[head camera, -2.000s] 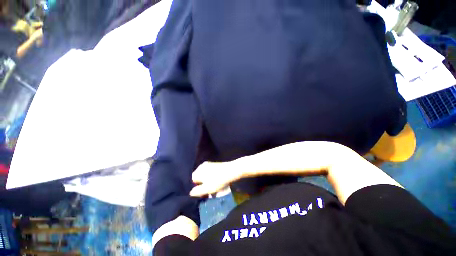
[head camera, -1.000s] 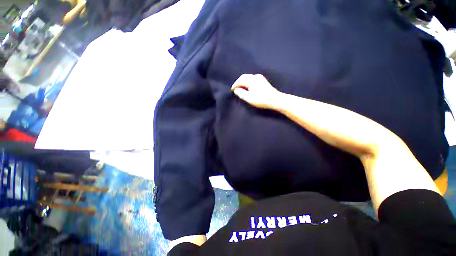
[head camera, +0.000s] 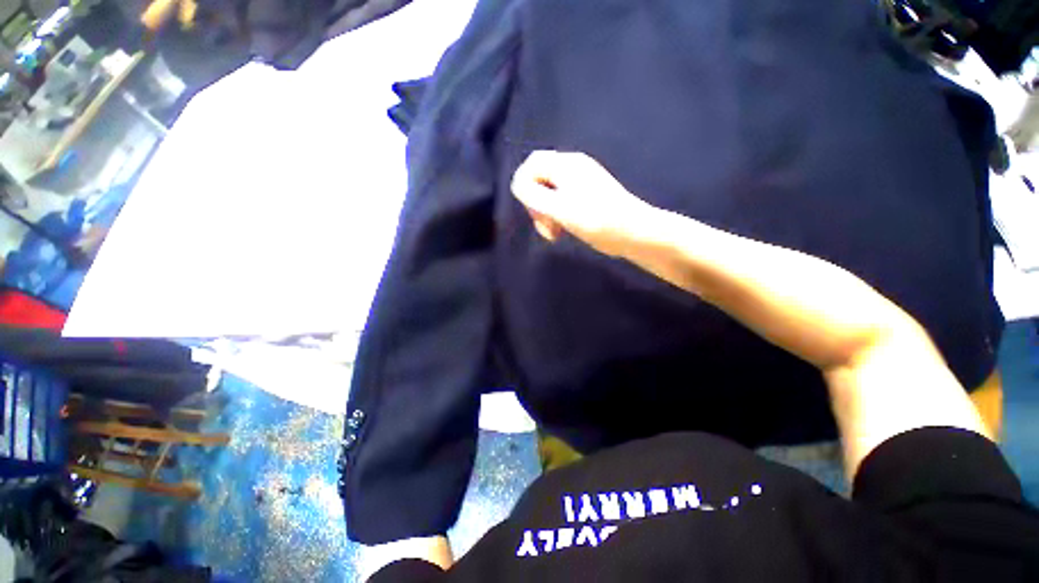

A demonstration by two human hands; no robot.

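A dark navy coat [head camera: 741, 148] lies with a plain, buttonless face up in front of me. Its sleeve [head camera: 427, 330] runs down the left side, with small shiny buttons [head camera: 351, 444] near the cuff. My right hand [head camera: 564, 199] rests on the coat beside the sleeve seam, fingers curled; I cannot tell whether they pinch cloth or thread. My left wrist shows at the cuff opening; the left hand is hidden inside the sleeve.
The coat lies over a white tabletop [head camera: 262, 216]. A dark garment [head camera: 302, 29] is at the top left. A wooden frame [head camera: 142, 438] and blue crate [head camera: 29, 410] stand on the blue floor at lower left. An orange-yellow stool [head camera: 989, 408] shows at right.
My right hand has moved from near the cuff up onto the coat body, then slightly further up and left. The left forearm has drawn down, and the sleeve lies straighter.
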